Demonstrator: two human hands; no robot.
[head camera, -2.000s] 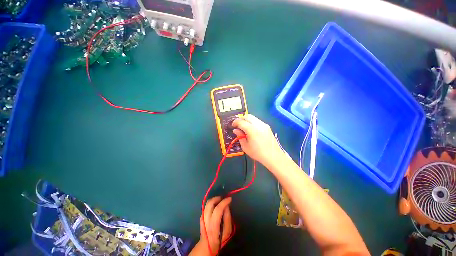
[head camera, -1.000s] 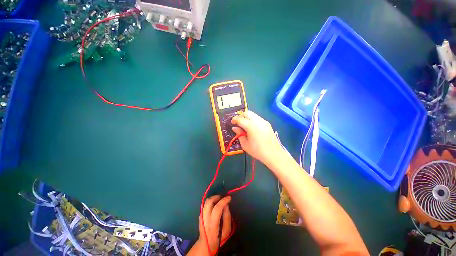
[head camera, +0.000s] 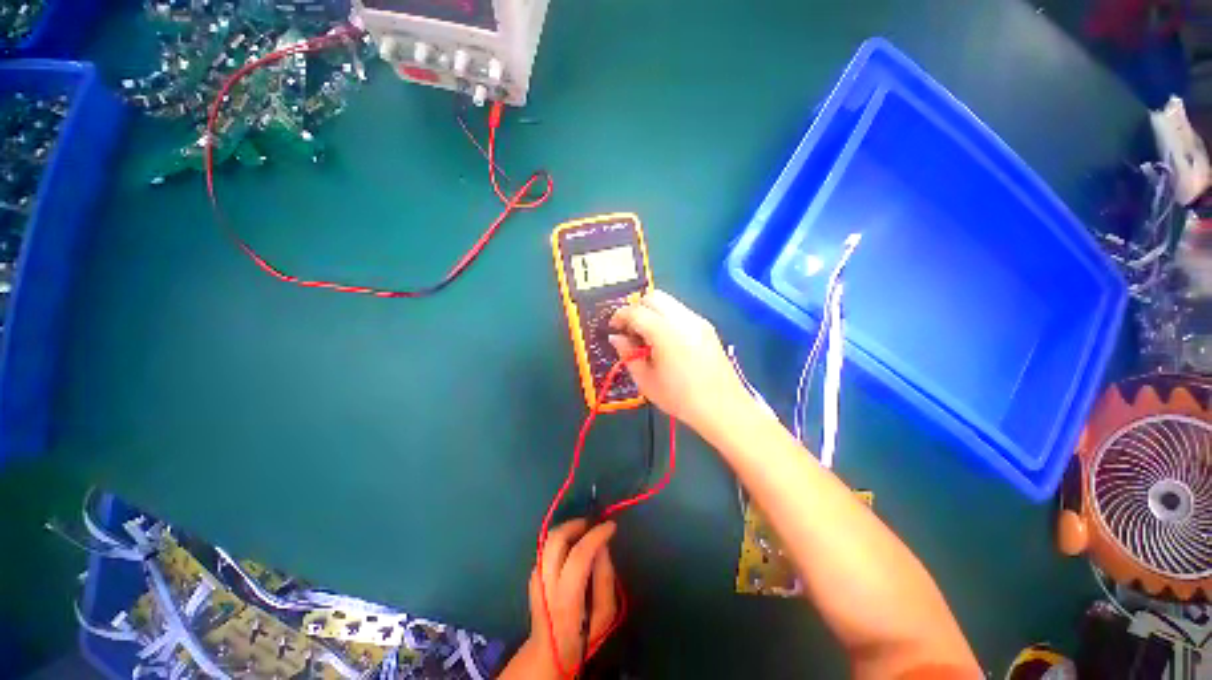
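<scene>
A multimeter (head camera: 577, 295) with an orange-yellow rim and a lit display lies on the green bench. My right hand (head camera: 669, 359) reaches over its lower half, thumb and fingers closed on the round dial. My left hand (head camera: 572, 593) is near the bottom edge, fingers curled around the test leads, with a thin dark probe tip showing above them. The red test lead (head camera: 574, 458) loops between the meter and my left hand. A tan circuit board (head camera: 763, 557) lies partly under my right forearm, its white lead wires (head camera: 833, 385) running up over the blue tray's edge.
The blue tray (head camera: 977, 299) is at the right, beside an orange fan (head camera: 1159, 498). A white power supply (head camera: 452, 51) with a red lead is at the top. Green boards (head camera: 239, 93) are heaped at upper left, near blue bins. A bin of wired boards (head camera: 253, 624) is at lower left.
The whole view has shifted slightly. Both hands keep about the same positions, the right at the dial and the left on the leads.
</scene>
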